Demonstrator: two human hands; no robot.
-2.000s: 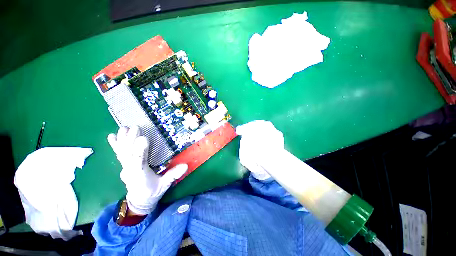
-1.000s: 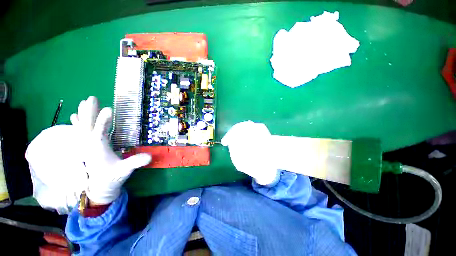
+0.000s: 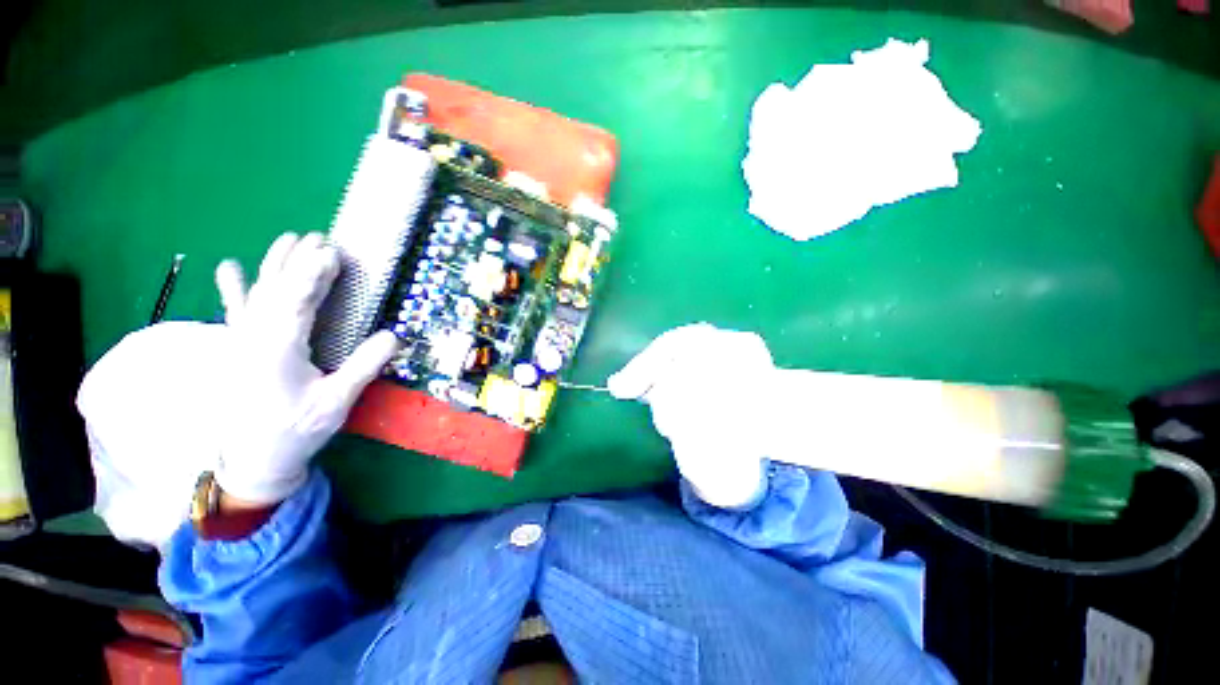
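Observation:
A green circuit board [image 3: 502, 274] with a silver ribbed heatsink [image 3: 379, 241] along its left side lies tilted on a red pad [image 3: 535, 134]. My left hand [image 3: 288, 361], in a white glove, rests with spread fingers on the heatsink's lower left side, its thumb by the board's lower edge. My right hand [image 3: 706, 402], in a white glove, is closed around the front of a thick translucent dispensing syringe [image 3: 923, 435] with a green cap. Its thin needle points left, the tip at the board's lower right corner near the yellow components. Whether it touches cannot be told.
A crumpled white cloth [image 3: 856, 141] lies at the upper right of the green bench [image 3: 749, 288]. Another white cloth [image 3: 134, 415] lies partly under my left hand, with a thin dark stick [image 3: 167, 288] above it. A clear hose [image 3: 1030, 562] loops at the lower right.
The board and pad were turned upright, then turned clockwise since the last earlier frame. My left thumb has moved up to the board. The syringe swung from slanting to nearly level, needle at the board.

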